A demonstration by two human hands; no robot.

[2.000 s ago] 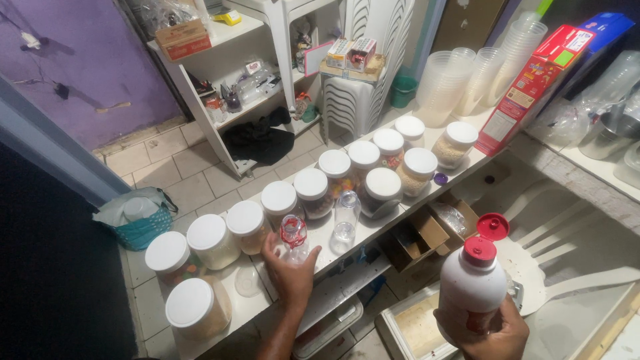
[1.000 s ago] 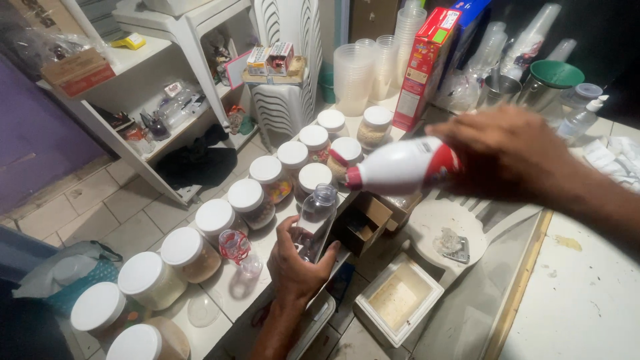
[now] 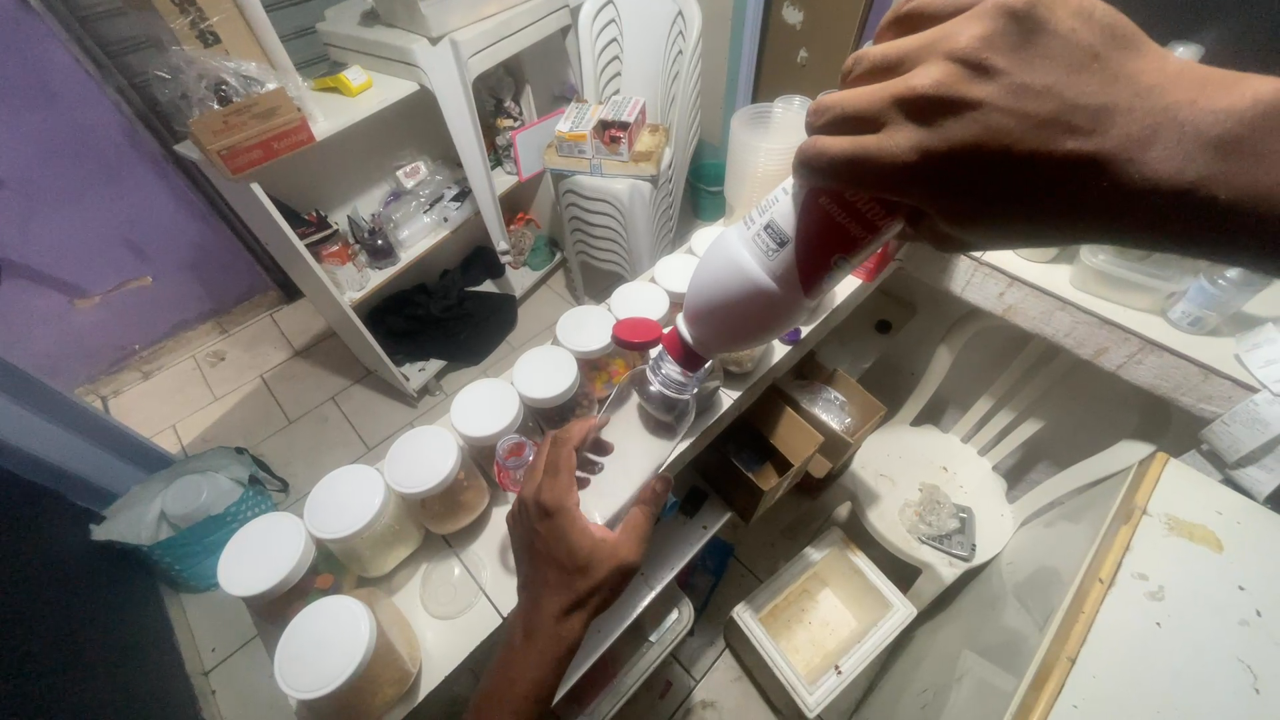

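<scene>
My left hand (image 3: 585,520) is closed around a clear plastic bottle (image 3: 645,425), which it holds tilted with its mouth up. Above it, my right hand (image 3: 930,120) grips a white bottle with a red label (image 3: 760,270), tipped so that its red spout meets the mouth of the clear bottle. The red flip cap (image 3: 637,334) hangs open beside the spout. Whether anything flows cannot be seen. Left of the clear bottle stands a small clear container with a red rim (image 3: 515,462), close to my left fingers. White-lidded jars (image 3: 437,475) line the narrow white shelf.
A clear round lid (image 3: 452,585) lies on the shelf near the jars. Right of it are cardboard boxes (image 3: 765,455), a white foam box (image 3: 820,620) and a white plastic chair (image 3: 925,480) bearing a calculator. Stacked clear cups (image 3: 755,150) stand at the far end.
The white bottle, upright in my right hand two seconds ago, is now tipped with its spout at the clear bottle. My left hand has gone from the red-rimmed container to the clear bottle.
</scene>
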